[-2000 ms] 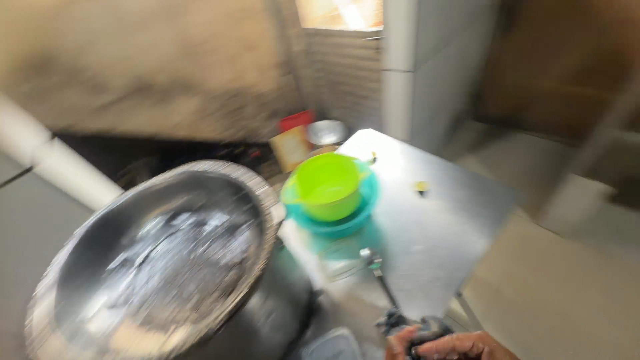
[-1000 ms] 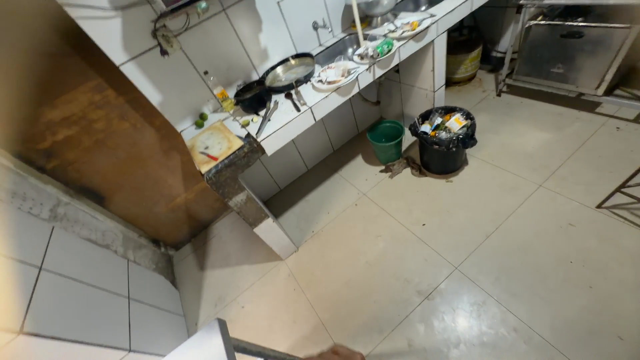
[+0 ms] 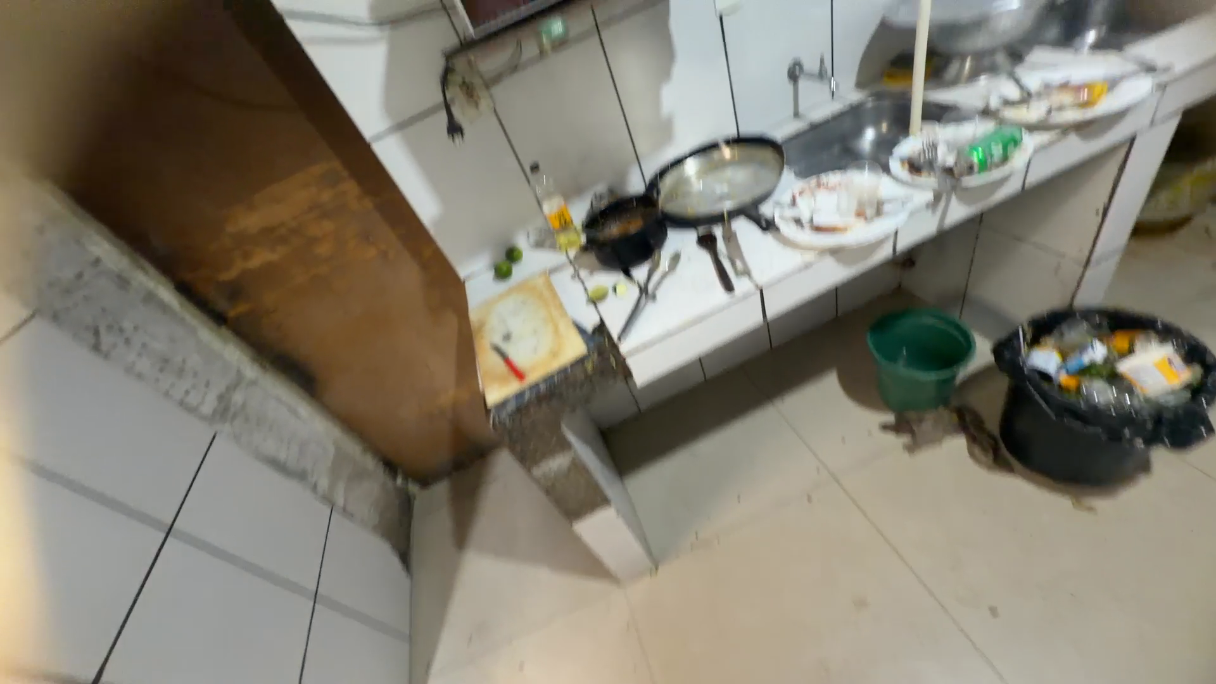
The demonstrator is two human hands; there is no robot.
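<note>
Neither my left hand nor my right hand shows in the head view. A tiled counter (image 3: 684,313) holds a cutting board (image 3: 532,332) with a red-handled knife (image 3: 509,363) on it. Behind the board lie small green limes (image 3: 503,270), near an oil bottle (image 3: 558,214). A small black pot (image 3: 624,231) stands beside a large frying pan (image 3: 722,180). Farther right are used plates, one (image 3: 841,211) with food scraps and another (image 3: 959,157) with a crushed green can (image 3: 996,148).
A green bucket (image 3: 920,359) and a black bin (image 3: 1078,427) full of waste stand on the tiled floor, with a grey rag (image 3: 926,429) by the bucket. A low tiled wall (image 3: 237,532) rises at the left. A sink (image 3: 855,133) is set into the counter.
The view has swung from a large metal pot and metal table to the counter, which now appears nearer. A hand seen at the bottom edge one second ago is out of view.
</note>
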